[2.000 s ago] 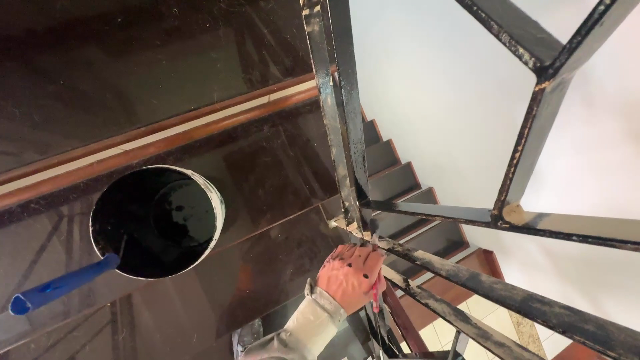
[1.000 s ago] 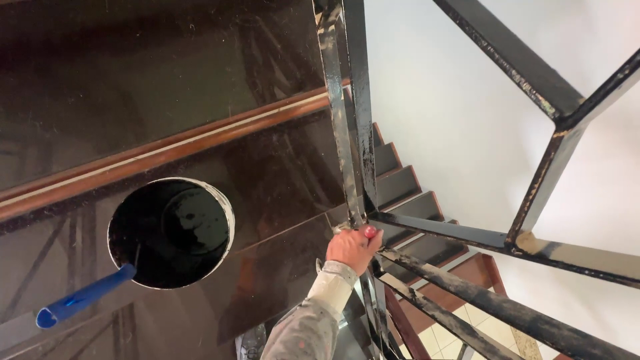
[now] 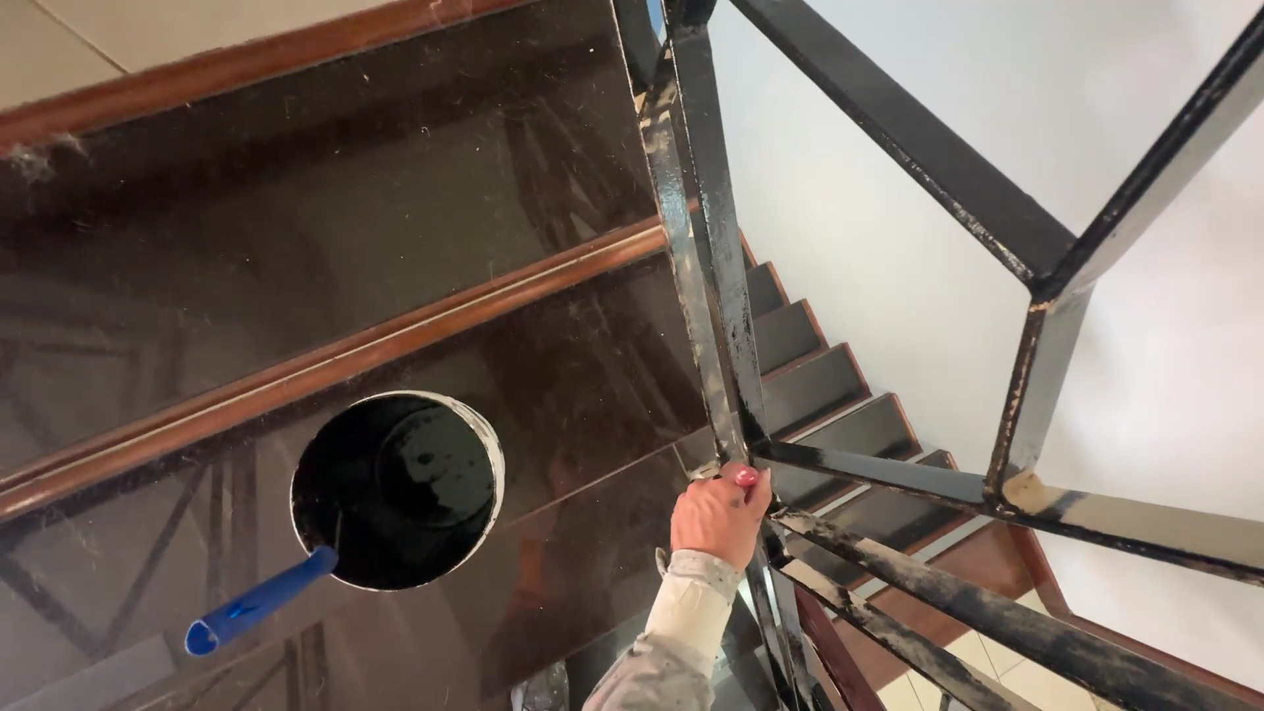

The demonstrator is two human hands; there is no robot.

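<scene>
My left hand (image 3: 716,518), in a pale, paint-marked sleeve, is closed around a red handle (image 3: 746,477) at the foot of the black metal railing post (image 3: 733,326). Only the handle's rounded end shows; the rest of the tool is hidden by the hand and the bars. To the left, an open bucket of black paint (image 3: 434,474) stands on the dark stair tread. A blue tool handle (image 3: 262,600) leans out over its rim, and its lower end is in the bucket. My right hand is out of view.
Slanting metal bars (image 3: 918,583) with worn, patchy paint run to the lower right. Angled black bars (image 3: 908,138) cross before the white wall (image 3: 1165,385). Lower stairs (image 3: 815,380) descend behind the railing. A wood-edged step (image 3: 553,281) lies above the bucket.
Two seconds ago my left hand was below the joint of the bars, with dark spots showing on its back. It has since risen to the post's foot, and the red handle's end now points up.
</scene>
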